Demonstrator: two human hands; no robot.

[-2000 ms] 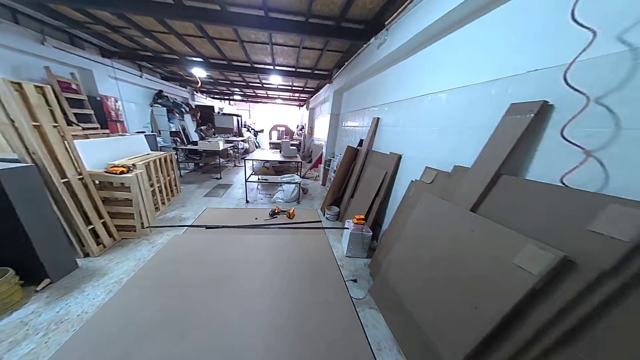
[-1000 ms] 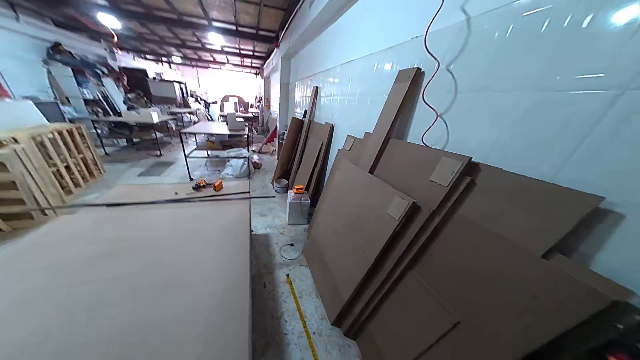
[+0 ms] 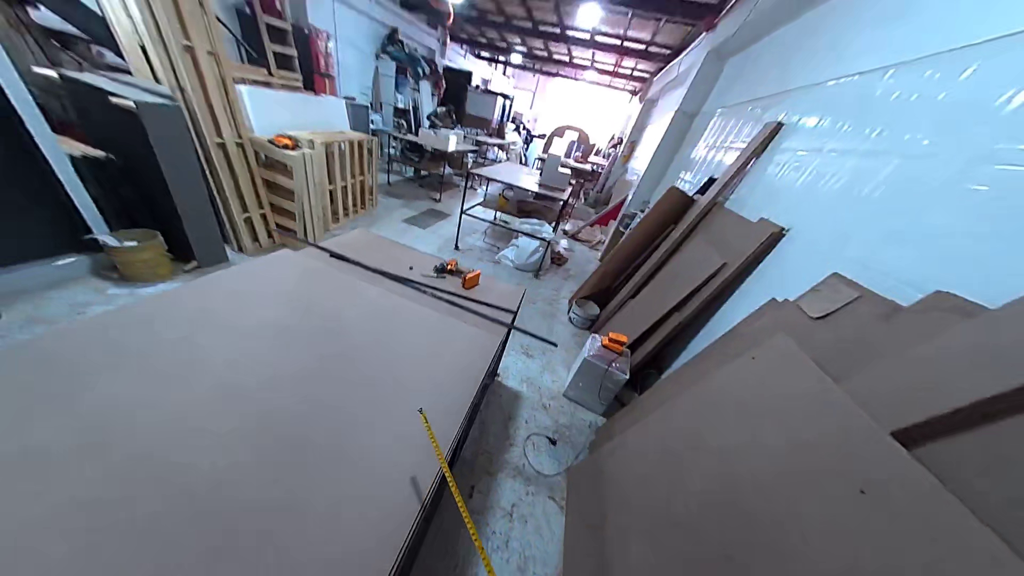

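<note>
Neither my left hand nor my right hand shows in the head view. A yellow tape measure blade [image 3: 452, 484] extends from the bottom edge up over the edge of a large brown board [image 3: 264, 384]; its case and whatever holds it are out of view. Thin dark strips [image 3: 424, 286] lie across the board's far part. Behind them an orange and black cordless drill [image 3: 458, 272] rests on its side on a board.
Several brown sheets [image 3: 720, 448] lean on the right wall. A wrapped box [image 3: 596, 376] with an orange device, a cable [image 3: 544, 456] and a small bucket [image 3: 584, 313] stand or lie on the floor. Wooden pallets [image 3: 344, 180] and a yellow bucket [image 3: 140, 256] are at left.
The tape blade, over the floor beside the board one second ago, now reaches across the board's edge. It was not in view two seconds ago. The view has swung right, then back left.
</note>
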